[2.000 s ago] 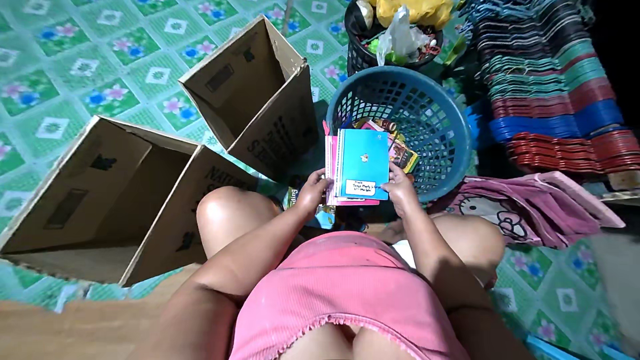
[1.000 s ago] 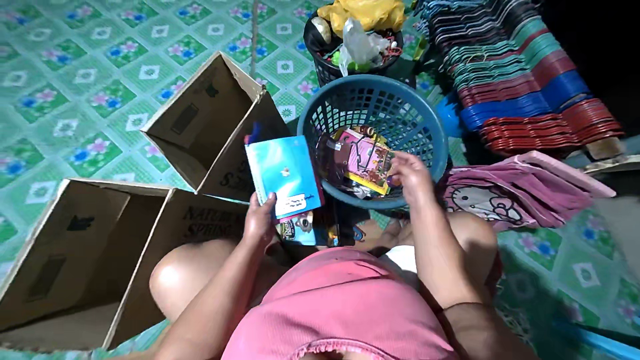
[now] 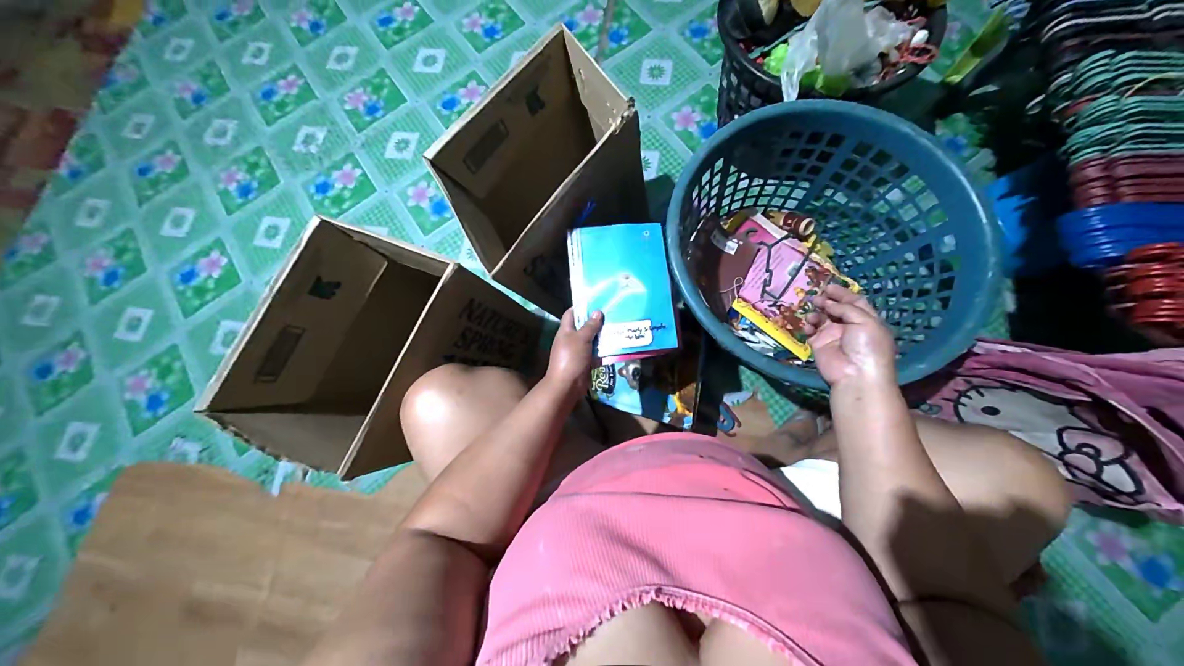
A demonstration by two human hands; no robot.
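Observation:
My left hand (image 3: pixel 578 350) grips a light blue notebook (image 3: pixel 625 277) with a written label near its lower edge; a pink edge shows beneath it. Over the near right part of a blue plastic laundry basket (image 3: pixel 976 231), my right hand (image 3: pixel 849 335) has its fingers loosely curled, with nothing plainly held in them. Close to its fingertips, inside the basket, lie a pink and yellow printed booklet (image 3: pixel 777 277) and several other small items. Below the notebook, near my lap, is a colourful printed book or pack (image 3: pixel 647 393), partly hidden.
Two opened cardboard boxes (image 3: pixel 398 370) (image 3: pixel 592 176) lie at the left. Behind the basket stands a black bin (image 3: pixel 745 88) holding plastic bags and litter. Stacked coloured hangers (image 3: pixel 1124 166) are at the far right, above a pink character bag (image 3: pixel 1045 416). Brown cardboard (image 3: pixel 231 555) lies at lower left.
Two seconds ago both hands held the blue notebook in front of the basket. Since then my left hand has carried it to the left, and my right hand has let go and is over the basket.

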